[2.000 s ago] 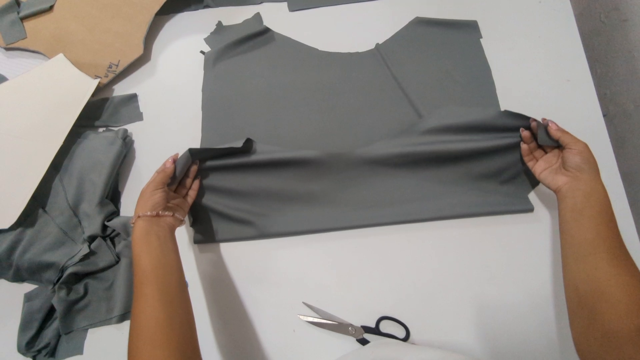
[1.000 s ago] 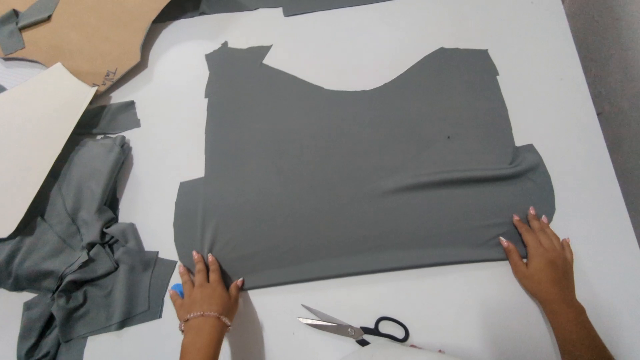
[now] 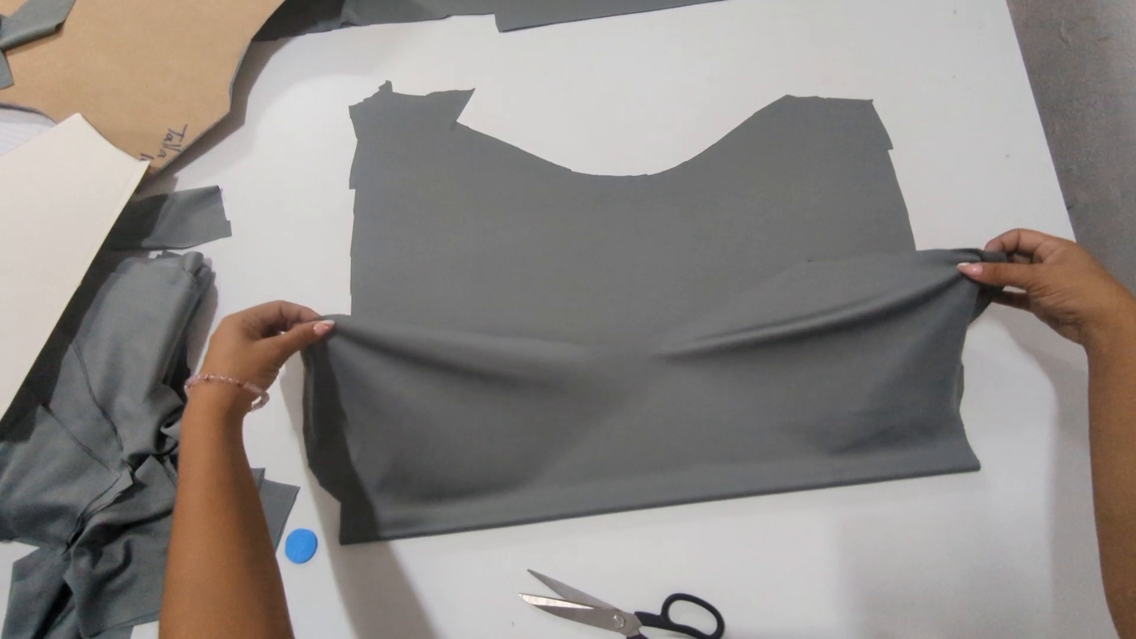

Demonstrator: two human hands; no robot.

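A wide piece of grey fabric with a curved upper edge lies on the white table, its lower part folded upward. My left hand, with a beaded bracelet at the wrist, pinches the left corner of the raised flap between thumb and fingers. At the flap's right corner, my right hand pinches the cloth, a little higher up. The flap shows soft creases running inward from both hands. Below the fold lies a pair of scissors with black handles, blades slightly apart, touched by neither hand.
Crumpled grey fabric lies at the left, partly under a white card piece. A brown cardboard pattern bearing handwriting is at the upper left. More grey cloth crosses the top. A blue disc rests near the fold's left end.
One second ago both hands lay on the fabric near its lower edge, the cloth spread almost flat. Now they are farther up, holding the lower part raised by its corners. The blue disc is fully uncovered.
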